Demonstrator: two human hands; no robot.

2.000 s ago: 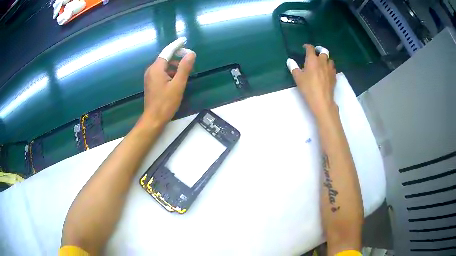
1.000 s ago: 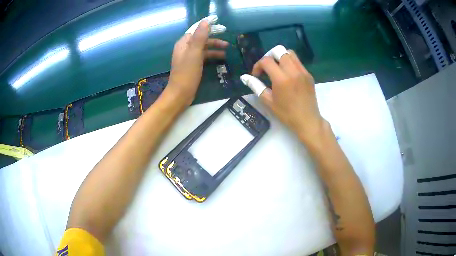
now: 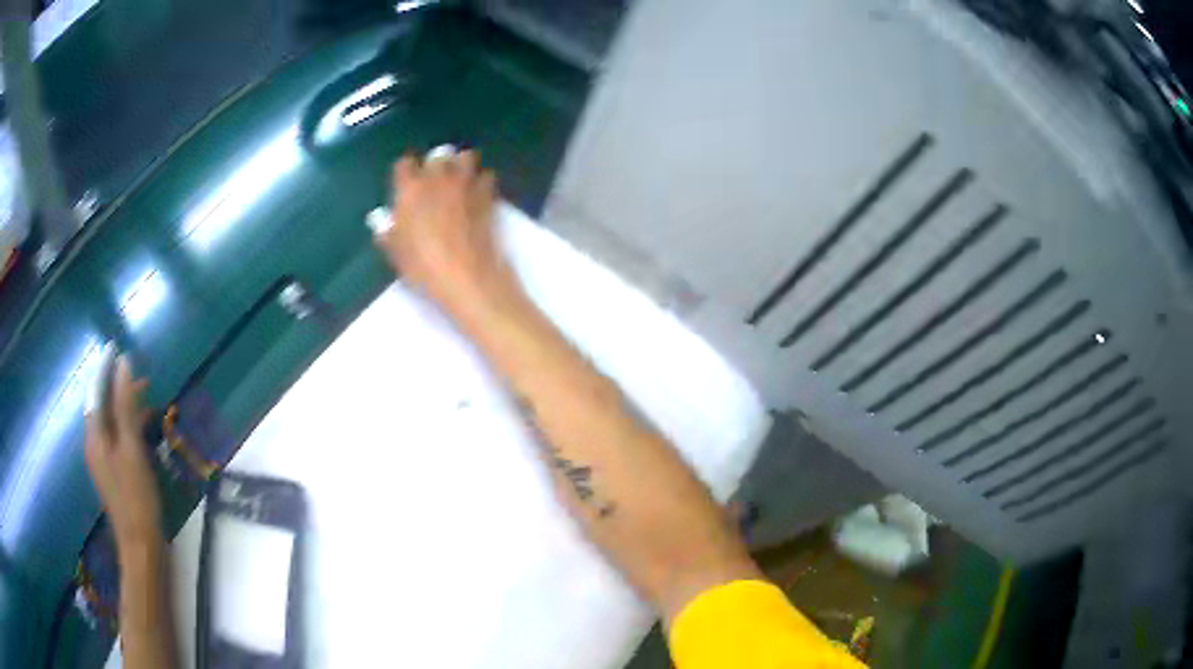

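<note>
A black phone middle frame (image 3: 298,575) lies on the white board (image 3: 419,523), its lower end cut off by the picture's edge. Another middle frame (image 3: 196,438) lies on the green belt, with yellow-gold lines at its near end and a silver patch at its far end. My left hand (image 3: 121,451), blurred at the left, is over the belt with fingers extended and nothing visible in it. My right hand (image 3: 445,222) is over the belt beyond the board, fingers curled, white cots on several fingertips. Whether it holds anything cannot be told.
More of the row of frames shows blurred on the belt (image 3: 262,242) at lower left. A dark loop (image 3: 314,115) lies near the belt's far end. A grey slotted cabinet (image 3: 680,170) stands at the right. Crumpled white material (image 3: 887,533) is below it.
The view has swung right, bringing in the cabinet. My hands are now farther apart. The frame that was by my right hand on the belt is no longer distinguishable.
</note>
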